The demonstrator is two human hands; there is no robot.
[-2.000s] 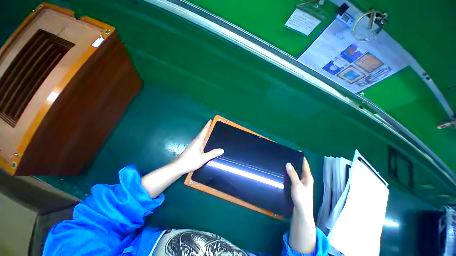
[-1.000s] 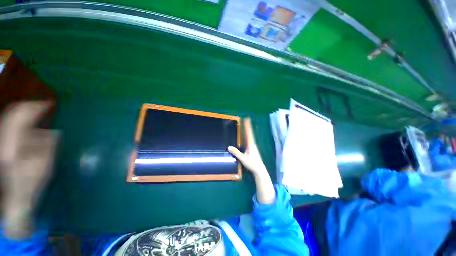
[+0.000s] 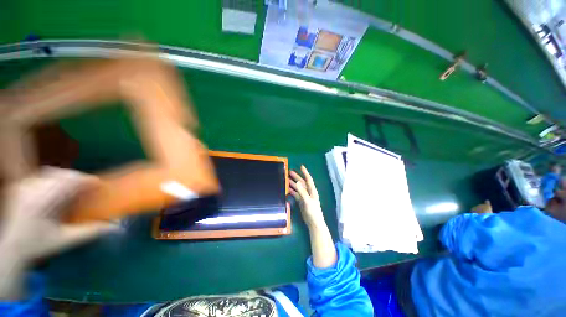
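A wood-coloured frame (image 3: pixel 223 234) lies flat on the green bench with a glossy black panel (image 3: pixel 251 189) in it. My left hand (image 3: pixel 56 213), blurred by motion, holds a second orange-brown frame (image 3: pixel 164 133) with a central opening. That frame is in the air at the left and hides the upper left part of the lying one. My right hand (image 3: pixel 305 195) is beside the right edge of the lying frame, fingers apart, holding nothing; whether a fingertip touches the edge I cannot tell.
A panel stack with white sheets (image 3: pixel 375 198) lies right of my right hand. A flat black template (image 3: pixel 394 133) lies near the wall. An instruction sheet (image 3: pixel 313 40) hangs on the green wall. A person in a blue smock (image 3: pixel 496 260) is at the right. Something dark brown (image 3: pixel 56 148) shows behind the raised frame.
My left hand has left the lying frame and now holds another frame brought in from the left. My right hand has come off the panel to the frame's right side. The view has swung right.
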